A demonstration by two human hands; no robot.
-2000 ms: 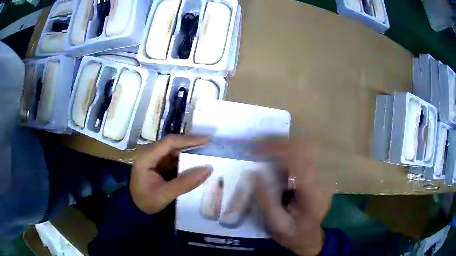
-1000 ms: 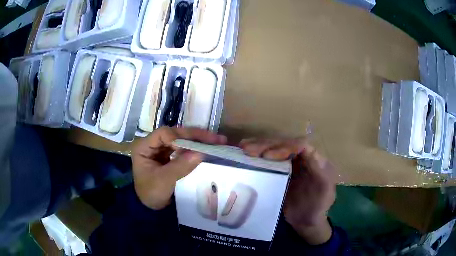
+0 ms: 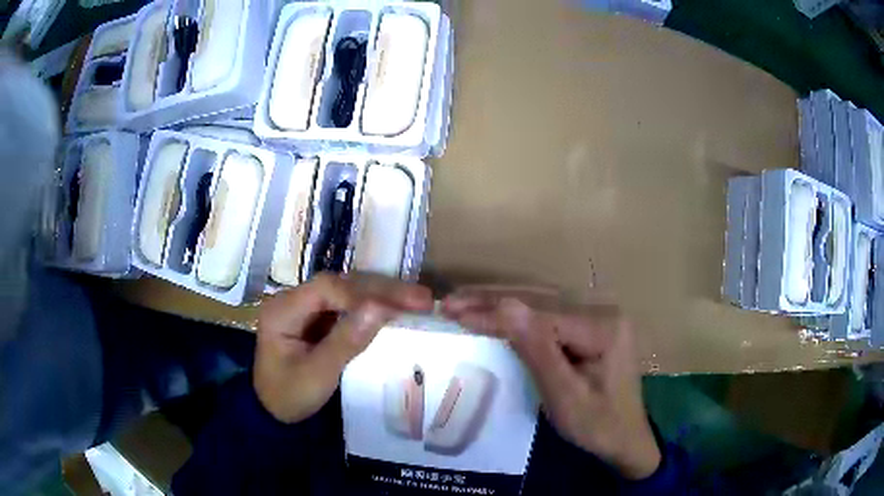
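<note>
The white retail box (image 3: 441,407) stands close in front of me, its picture of two hand warmers facing me and its dark lettered strip at the bottom. My left hand (image 3: 325,344) holds the box's upper left corner between thumb and fingers. My right hand (image 3: 557,363) is at the upper right, slightly blurred, with its fingertips on the top edge near the middle, close to my left fingertips. The fingers hide most of the top end, so its flap barely shows.
White trays (image 3: 441,92) with cream hand warmers and black cables are stacked at the left on the brown cardboard sheet (image 3: 591,145). More trays (image 3: 771,242) stand at the right edge. A person's pale sleeve (image 3: 29,184) is at the far left.
The raised top flap has folded down over the box end. My right hand has moved from the box front to the top edge, its fingertips now nearer my left hand.
</note>
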